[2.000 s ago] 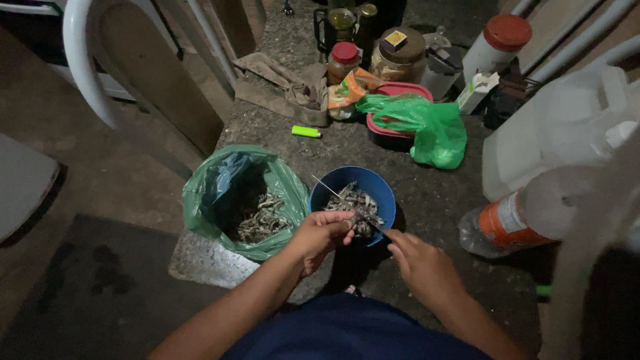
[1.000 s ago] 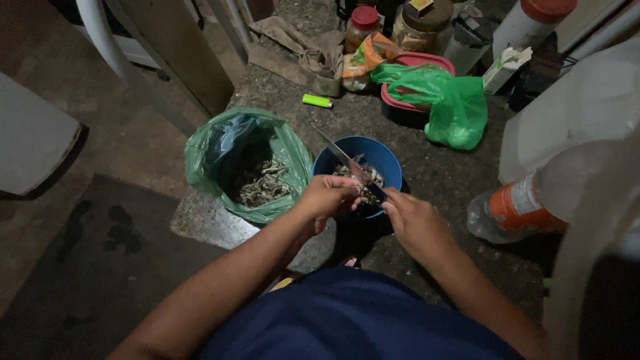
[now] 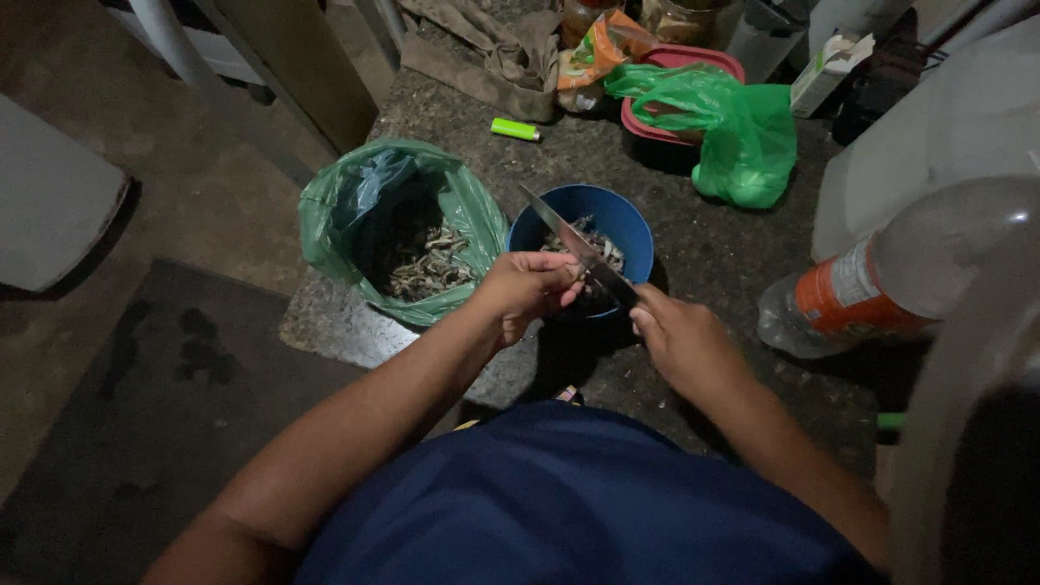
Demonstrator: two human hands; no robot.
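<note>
My right hand (image 3: 678,337) grips the dark handle of a knife (image 3: 565,231), whose blade slants up and left over a blue bowl (image 3: 638,236). Close against the blade, my left hand (image 3: 536,288) pinches a small piece between thumb and fingers; what it is cannot be made out clearly. Small greyish pieces (image 3: 601,244), perhaps little fish, lie in the bowl, partly hidden by the knife and my hands. Left of the bowl stands an open green plastic bag (image 3: 325,231) with more of the same greyish pieces (image 3: 431,260) inside.
Beyond the bowl are a lime-green lighter (image 3: 513,129), a crumpled cloth (image 3: 504,65) and a red-rimmed container (image 3: 638,122) under a bright green bag (image 3: 751,138). A plastic bottle with an orange label (image 3: 845,292) lies at right, beside a large whitish jug (image 3: 918,122).
The knife blade shows broader above the bowl than two seconds ago. Both hands stay together at the bowl's near side, and my left hand still pinches a small piece.
</note>
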